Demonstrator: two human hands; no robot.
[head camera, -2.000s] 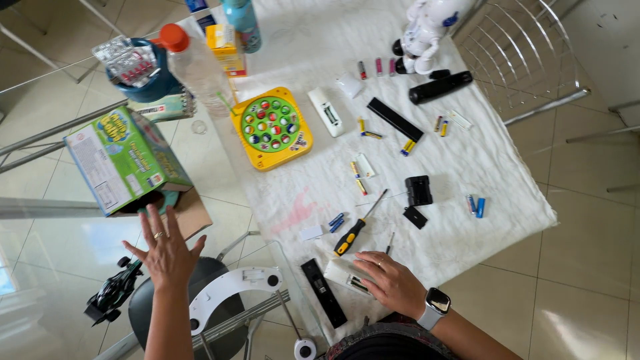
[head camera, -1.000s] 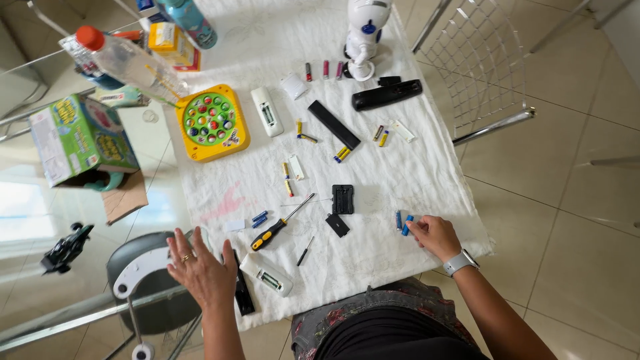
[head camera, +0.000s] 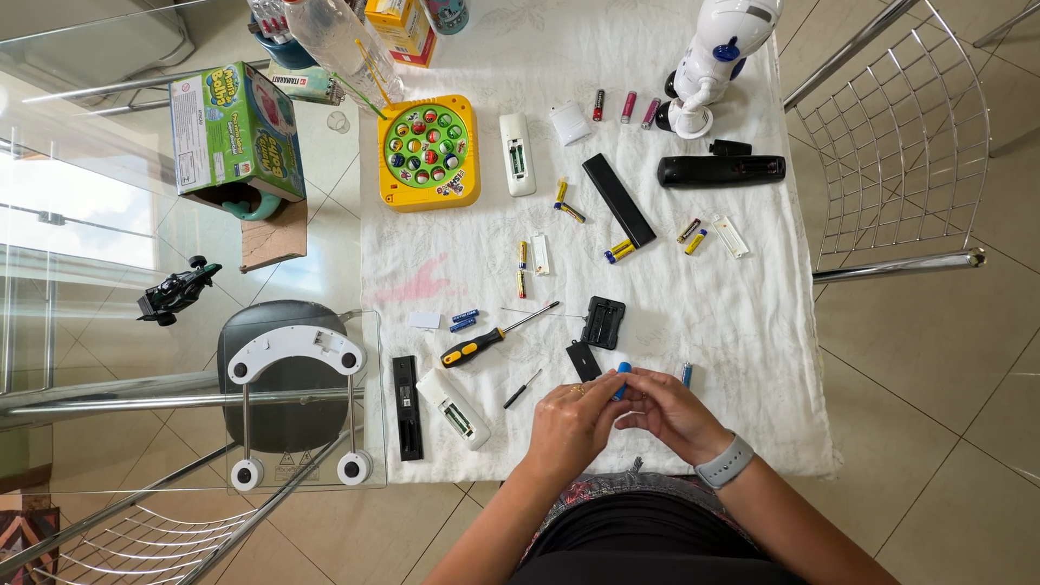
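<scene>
A blue battery (head camera: 622, 380) is pinched between the fingertips of my left hand (head camera: 572, 421) and my right hand (head camera: 671, 408), over the near part of the white cloth. Another blue battery (head camera: 687, 374) lies just beyond my right hand. A small black cover (head camera: 582, 361) is beside my left fingertips, with an open black battery case (head camera: 603, 322) behind it. To the left lie a small screwdriver (head camera: 522, 389), a yellow and black Phillips screwdriver (head camera: 473, 347), two dark blue batteries (head camera: 465, 320), a white remote control (head camera: 453, 409) with its battery bay exposed and a black remote control (head camera: 408, 408).
Farther back are a yellow fishing game (head camera: 429, 154), a white remote (head camera: 517, 154), a long black remote (head camera: 619, 201), a black remote (head camera: 721, 171), several loose batteries and a white toy robot (head camera: 715, 61). A glass bathroom scale (head camera: 297, 345) is left, a wire-backed chair (head camera: 902, 146) right.
My right hand has brought a blue battery from the cloth's right side toward the middle. My left hand, apart and spread before, has moved right to meet it and now touches the battery.
</scene>
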